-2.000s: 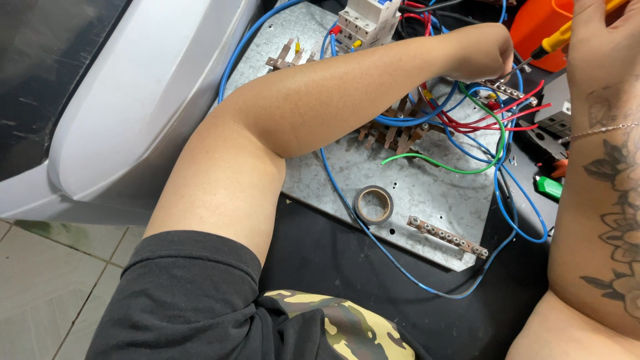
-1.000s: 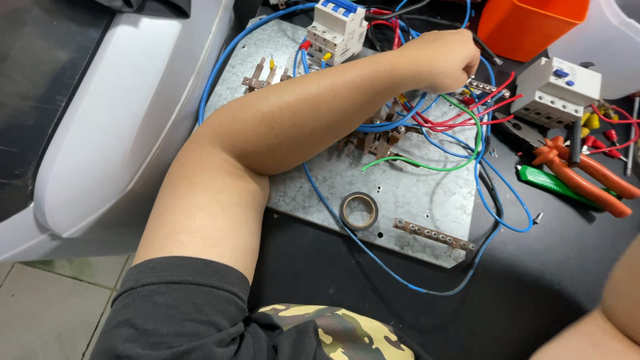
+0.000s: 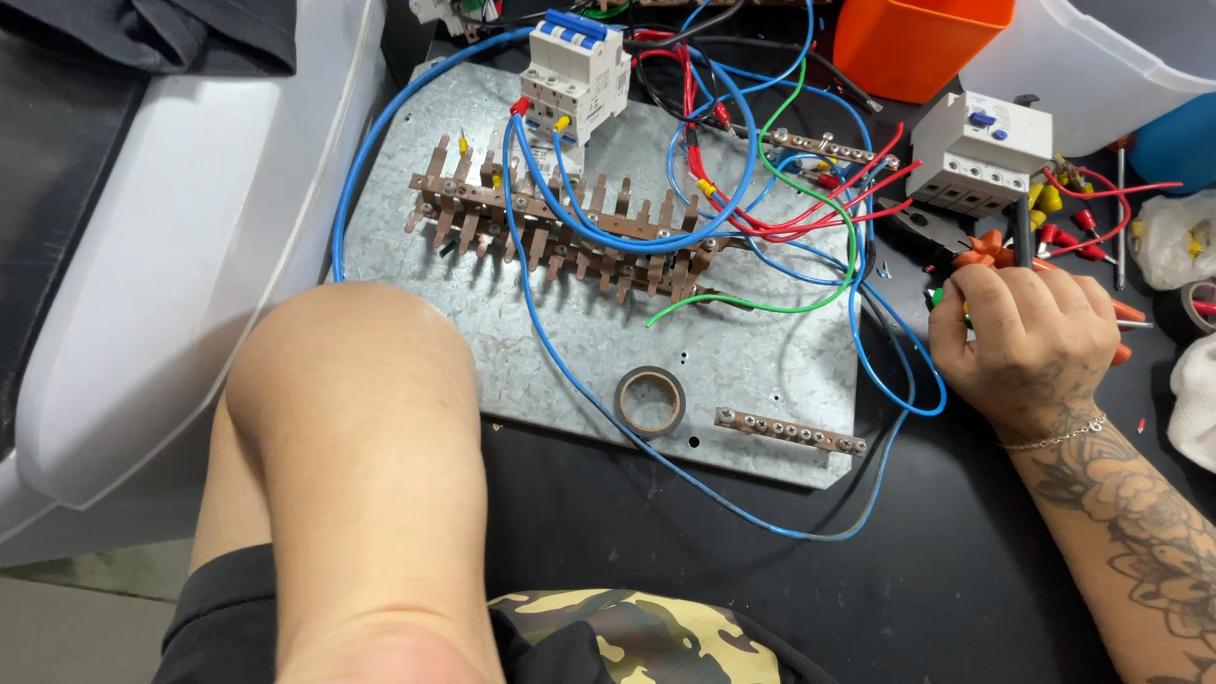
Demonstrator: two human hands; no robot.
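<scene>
My left arm is bent back toward my body; its wrist reaches the bottom edge and the hand is out of frame. My right hand (image 3: pixel 1031 332), fingers curled, lies over orange-handled pliers (image 3: pixel 926 228) and a green-handled tool (image 3: pixel 936 296); a metal shaft sticks out on its right, and its grip is hidden. Left of it a galvanized metal plate (image 3: pixel 579 380) bears copper busbars (image 3: pixel 608 223) with prongs, a white circuit breaker (image 3: pixel 575 81) with blue levers, a roll of black tape (image 3: pixel 650 401) and a screw terminal bar (image 3: pixel 790 432). Blue wire (image 3: pixel 532 313), red wires (image 3: pixel 788 228) and a green wire (image 3: pixel 807 306) cross it.
Behind my right hand stand another breaker (image 3: pixel 983 152), an orange container (image 3: pixel 917 47) and a translucent bin (image 3: pixel 1092 66). Red and yellow crimp terminals (image 3: pixel 1050 199) lie nearby, with a plastic bag (image 3: pixel 1178 237) at the right. A white molded surface (image 3: pixel 190 237) borders the left side.
My left hand has left the wires beside the upper terminal bar, the arm now folded back. My right hand, out of view a second ago, is over the pliers.
</scene>
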